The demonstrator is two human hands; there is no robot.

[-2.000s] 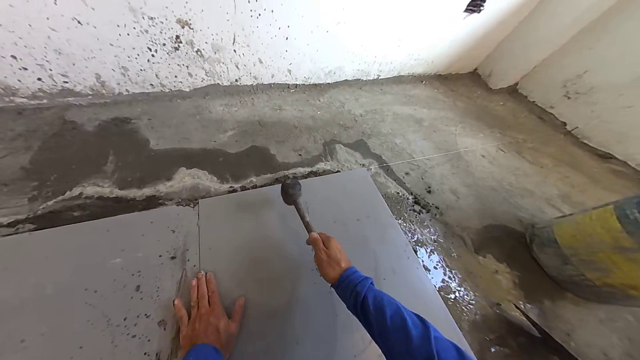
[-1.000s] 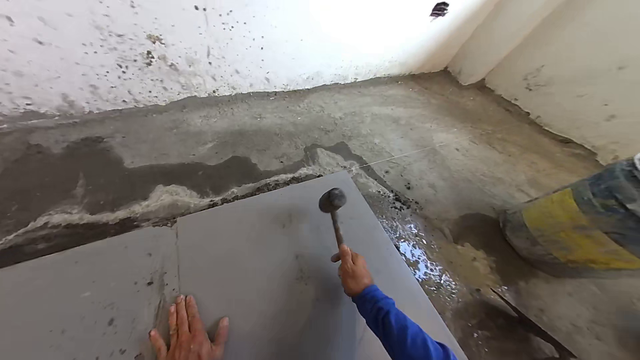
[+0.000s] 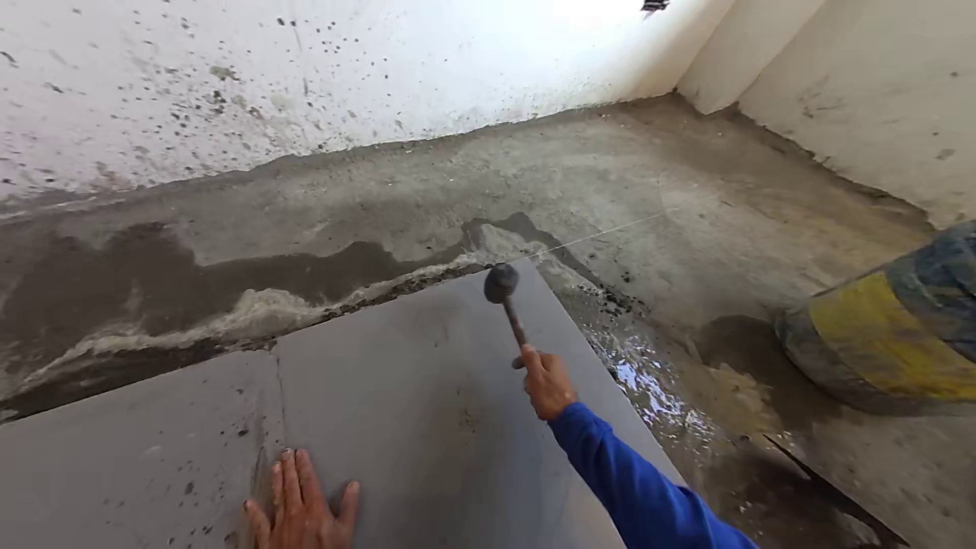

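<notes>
My right hand (image 3: 547,381) grips the handle of a rubber mallet (image 3: 501,284), whose dark round head is at the far right corner of a large grey floor tile (image 3: 396,396). Whether the head touches the tile I cannot tell. My left hand (image 3: 301,499) lies flat with fingers spread near the joint between this tile and a second, mortar-spotted grey tile (image 3: 152,450) on the left. A thin string line (image 3: 602,232) runs from near the tile's far corner across the concrete floor.
Wet mortar (image 3: 267,313) lines the tiles' far edge, below a spattered white wall (image 3: 343,69). On the right, a dirty bucket with a yellow band (image 3: 877,335) stands on the floor. Water glistens beside the tile's right edge. A thin dark blade-like object (image 3: 831,488) lies at lower right.
The mallet in my right hand has moved from the middle of the tile's far edge toward its far right corner. My left hand stays on the tiles near the joint.
</notes>
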